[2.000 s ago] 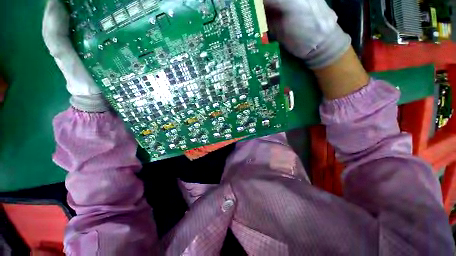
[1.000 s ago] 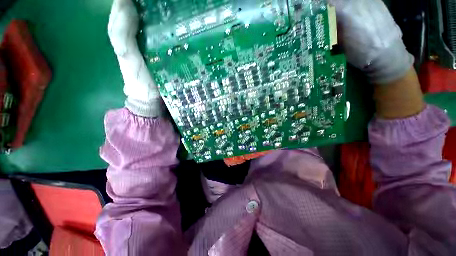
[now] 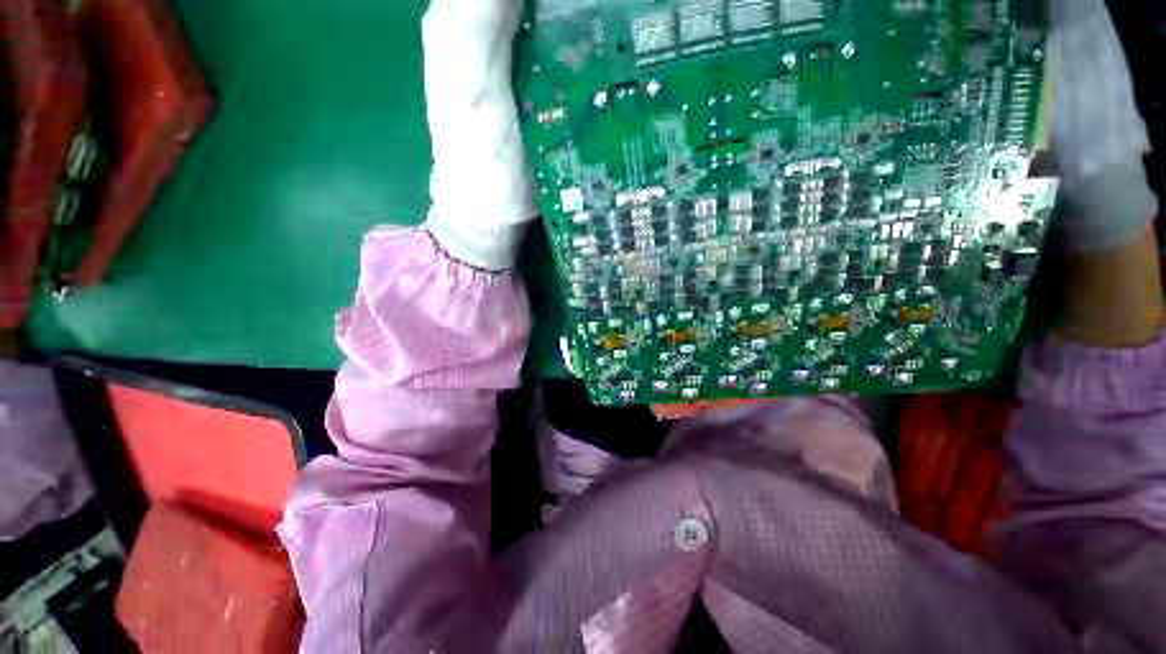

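A large green circuit board is held up in front of me, its solder side with small chips and several orange spots facing the camera. Its top edge is cut off by the picture. My left hand, in a white glove, holds the board's left edge. My right hand, also in a white glove, is at the board's right edge; its fingers are hidden behind the board or out of the picture. An orange-red piece shows just under the board's lower edge.
The bench has a green mat. Red foam stands at the far left with board parts beside it. A black tote with red foam is at lower left, near another board. More red foam is at lower right.
The board and both hands have shifted right in the picture, and the board now looks more level. More of the left bench and tote shows; the heatsink at right has left the picture.
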